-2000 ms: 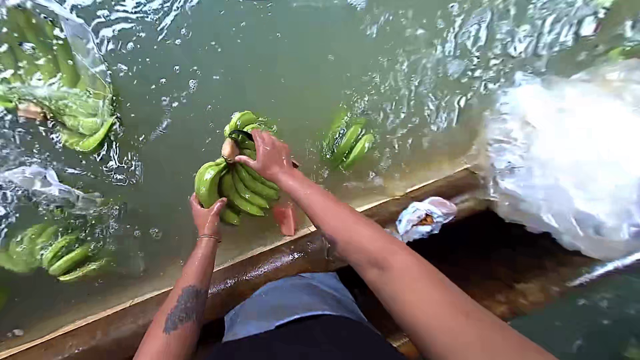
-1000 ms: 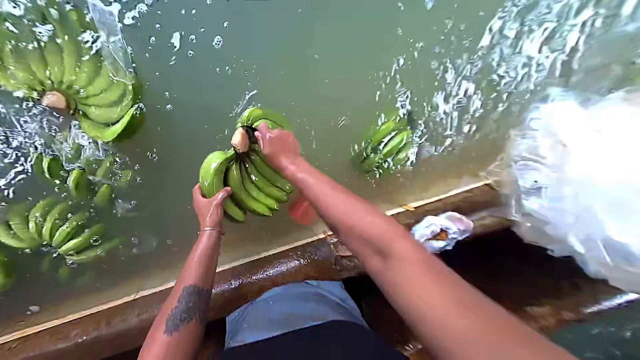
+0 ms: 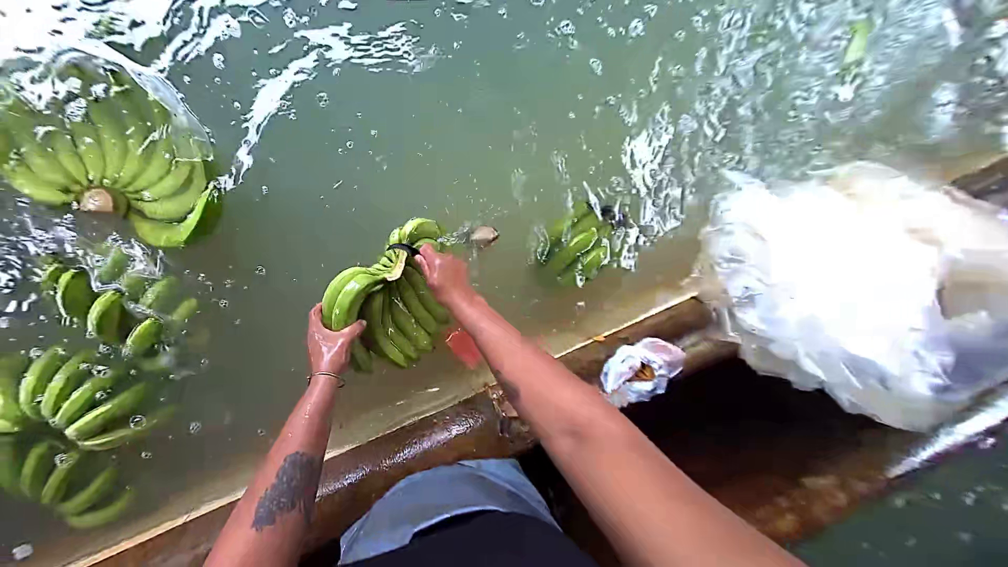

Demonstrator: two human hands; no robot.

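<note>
A hand of green bananas is held above the water, its crown facing up. My left hand grips the outer fruit at its lower left side. My right hand is closed at the crown around a dark, thin curved tool, probably a knife; most of it is hidden by my fingers. The crown shows a pale fresh cut. A brown cut piece of banana crown lies in the water just right of the bananas. Below my right wrist is a red object, partly hidden.
Several green banana hands float at left, one large hand partly under clear plastic. A smaller banana cluster floats right of centre. The wet tank rim crosses in front of me, with a crumpled plastic bag and a large clear plastic heap.
The brown crown piece, on the bananas in both earlier frames, is now off and in the water to the right. Both hands still hold on at the same places.
</note>
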